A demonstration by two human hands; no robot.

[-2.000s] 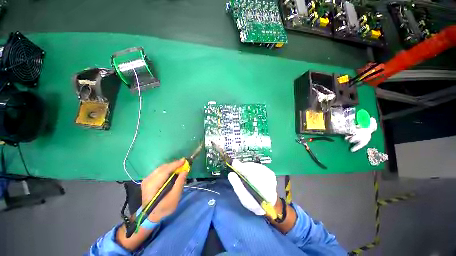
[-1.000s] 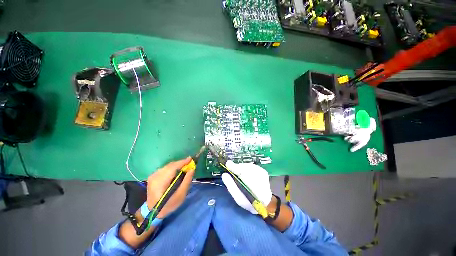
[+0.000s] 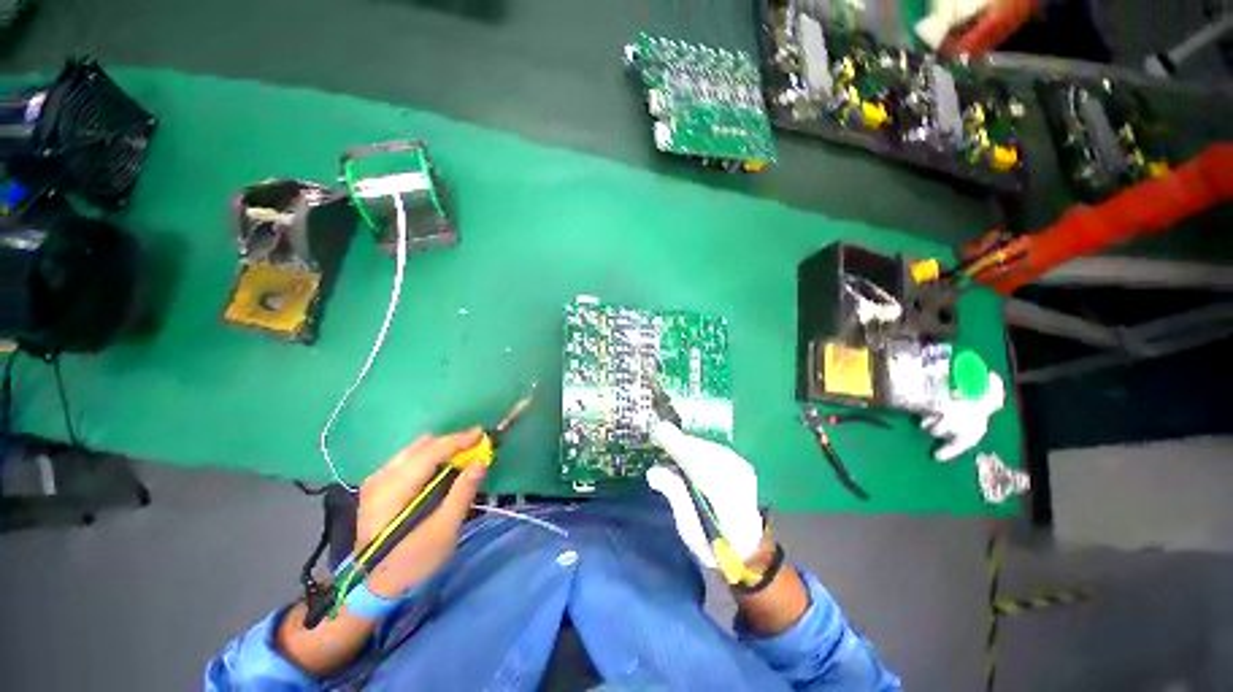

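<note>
A green circuit board (image 3: 690, 365) lies on the green mat (image 3: 500, 230) in front of me, solder joints up. My bare left hand (image 3: 413, 521) holds a yellow-and-black soldering iron (image 3: 469, 453); its tip is left of the board, apart from it. My white-gloved right hand (image 3: 710, 496) holds a second soldering iron (image 3: 733, 560); its tip is over the middle of the board, and contact cannot be told. White solder wire (image 3: 383, 338) runs from the reel (image 3: 395, 189) down behind my left hand.
The left iron stand (image 3: 275, 299) and black fans (image 3: 84, 277) are at left. At right are the iron stand (image 3: 830, 300), side cutters (image 3: 838, 453), green-capped bottle (image 3: 968, 375) and crumpled glove (image 3: 963, 422). Another board (image 3: 706, 102) and black-cased units (image 3: 879, 115) lie beyond; another person's gloved hand (image 3: 951, 20) shows above.
My left iron has moved left, off the board's edge. My right iron's tip has moved right and up over the board. The view has turned slightly. Another person's gloved hand has appeared at top right.
</note>
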